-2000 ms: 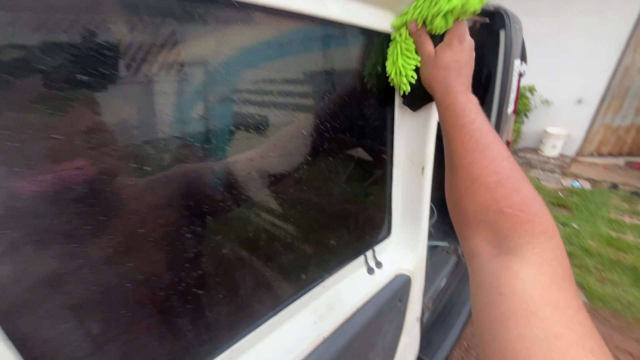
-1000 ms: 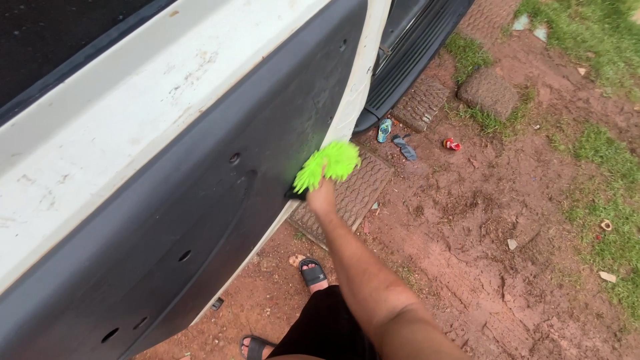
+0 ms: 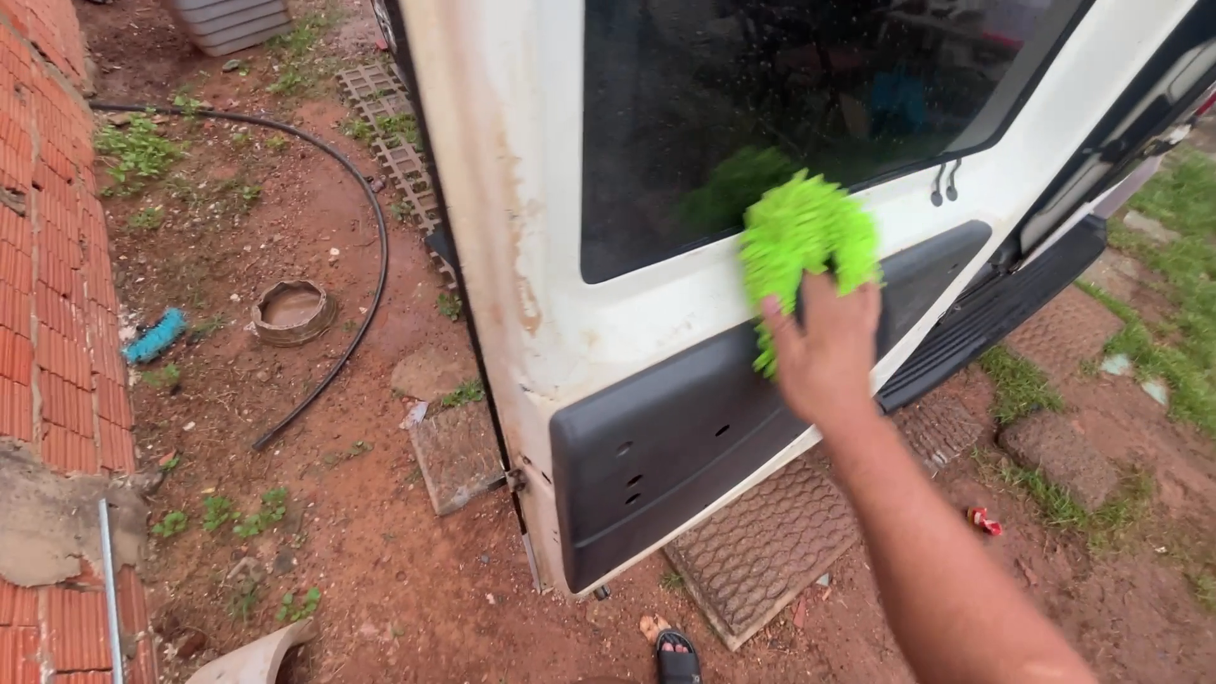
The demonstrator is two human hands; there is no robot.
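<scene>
My right hand [image 3: 828, 342] grips a bright green microfiber chenille wash mitt [image 3: 806, 233] at the lower edge of the door window. The mitt lies over the white frame between the dark window glass [image 3: 760, 104] and the dark grey plastic lower panel [image 3: 684, 437] of the open white vehicle door [image 3: 646, 318]. The window reflects some of the green. Brown stains mark the door's left edge. My left hand is out of view.
A black hose [image 3: 380, 247] curves over reddish soil at the left, near a brick wall [image 3: 66, 266], a round bowl [image 3: 294, 313] and a blue brush-like thing [image 3: 154, 336]. Below the door lies a patterned paving slab [image 3: 769, 541]. A black side step [image 3: 997, 309] is at the right.
The green mitt in my right hand has moved from the lower panel's edge up to the window's lower edge. Earlier it was at the window's upper corner. The view has swung considerably.
</scene>
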